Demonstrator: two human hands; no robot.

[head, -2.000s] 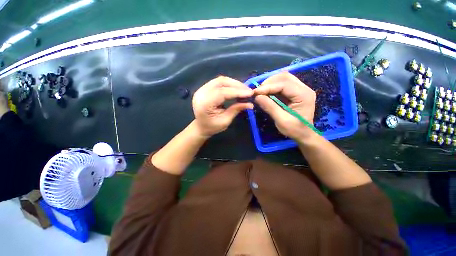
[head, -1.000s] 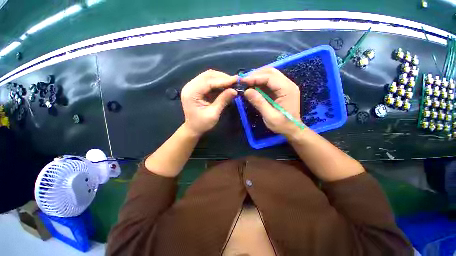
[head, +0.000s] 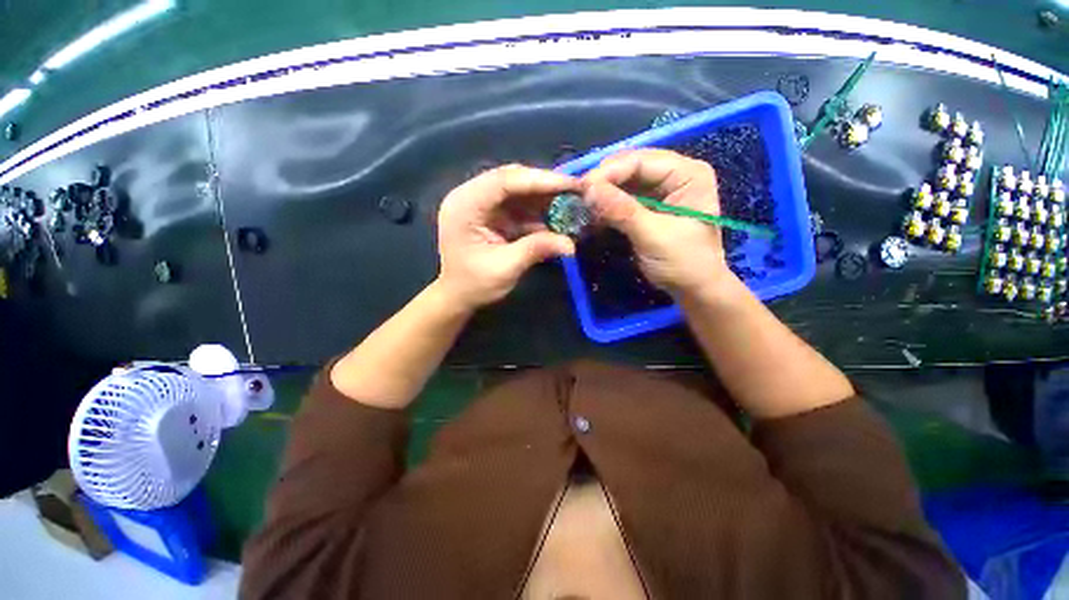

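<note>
My left hand (head: 490,234) holds a small round unit (head: 567,215) with a greenish, silvery face and a dark rim between thumb and fingers, its face towards me. My right hand (head: 662,217) touches the unit's right side with its fingertips and grips a thin green strip (head: 715,219) that sticks out to the right. Both hands are above the left part of the blue tray (head: 807,211), which holds many small black parts (head: 750,176). The fingertips hide part of the unit.
Gold-and-white topped boards (head: 945,193) and a panel of them (head: 1027,234) lie at right. Black rings (head: 252,239) and a cluster of dark housings (head: 88,211) lie at left. A white fan (head: 147,436) stands at lower left. The white-edged conveyor (head: 469,43) runs behind.
The round unit's face now shows between my hands, where it was mostly hidden. The green strip has swung from steeply slanted to nearly level. The view has shifted slightly.
</note>
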